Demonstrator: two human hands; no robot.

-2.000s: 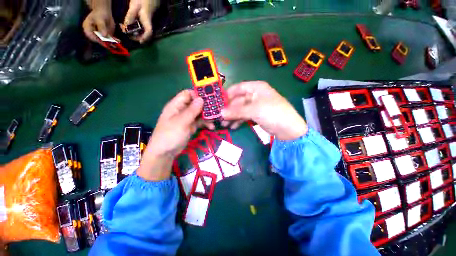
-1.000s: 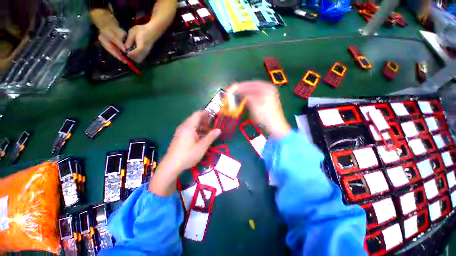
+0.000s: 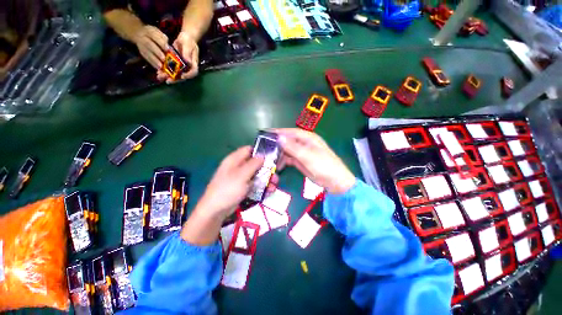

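A phone body with dark edges, a screen and a silvery keypad area is held upright between my hands, with no red face on it. My left hand grips its left side and lower end. My right hand touches its upper right side; some of its fingers are hidden behind the phone. Loose red front covers with white backing lie on the mat below my hands. One cover lies apart under my right forearm. A covered phone lies beyond my right hand.
More phone bodies stand at the left, near an orange bag. A black tray of red covers is at the right. Covered phones lie across the far mat. Another person's hands hold a phone at the back. A small yellow-orange piece lies in front.
The red covered phone from my hands now appears laid on the far mat beside the others. My hands have taken hold of an uncovered phone body. The cover at the right has shifted nearer me.
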